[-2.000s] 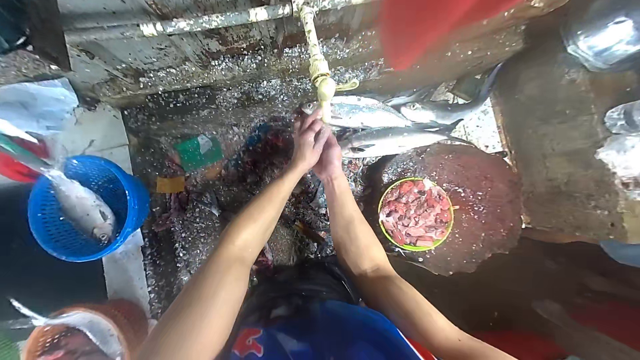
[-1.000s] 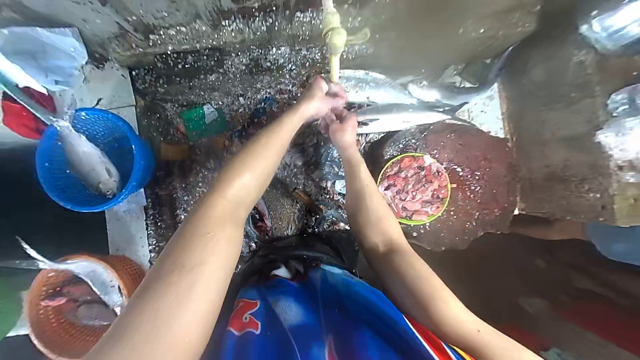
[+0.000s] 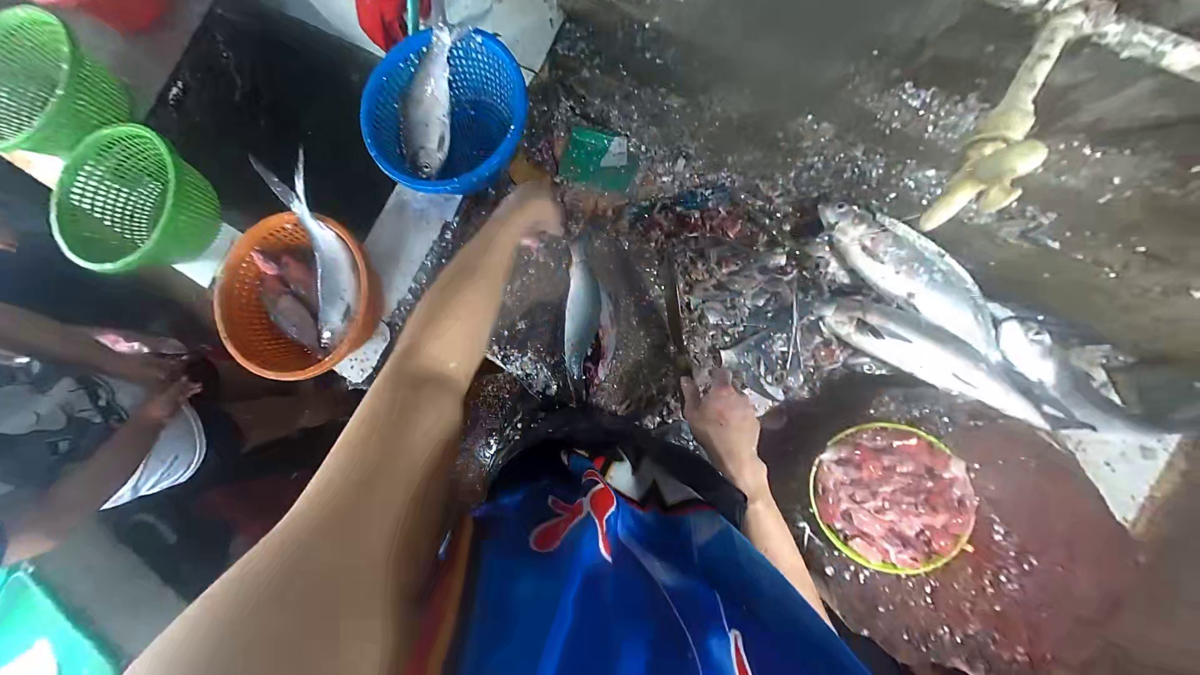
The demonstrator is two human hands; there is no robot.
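My left hand [image 3: 539, 214], blurred, is just below the blue plastic basket [image 3: 378, 122]; whether it holds anything cannot be told. To its right, a fish [image 3: 583, 314] with reddish flesh showing along one side lies lengthwise on a wet round chopping block [image 3: 633, 281]. At the block's right edge my right hand [image 3: 722, 417] closes round the lower end of what looks like a knife [image 3: 674, 314], its dark blade seen nearly edge-on. Several silvery whole fish [image 3: 923, 272] lie farther right, below a pale tap [image 3: 1003, 159]. Scales and fish scraps [image 3: 750, 291] are heaped between them and the block.
A yellow-rimmed container of pink fish pieces [image 3: 895, 497] stands at lower right. An orange basket [image 3: 225, 314] holding fish and green baskets [image 3: 141, 202] stand at left. Another person's hands [image 3: 169, 384] are at far left. A green object [image 3: 598, 159] lies beyond the block.
My hands were together under the tap by the whole fish; now they are apart on either side of the block. The view has swung left.
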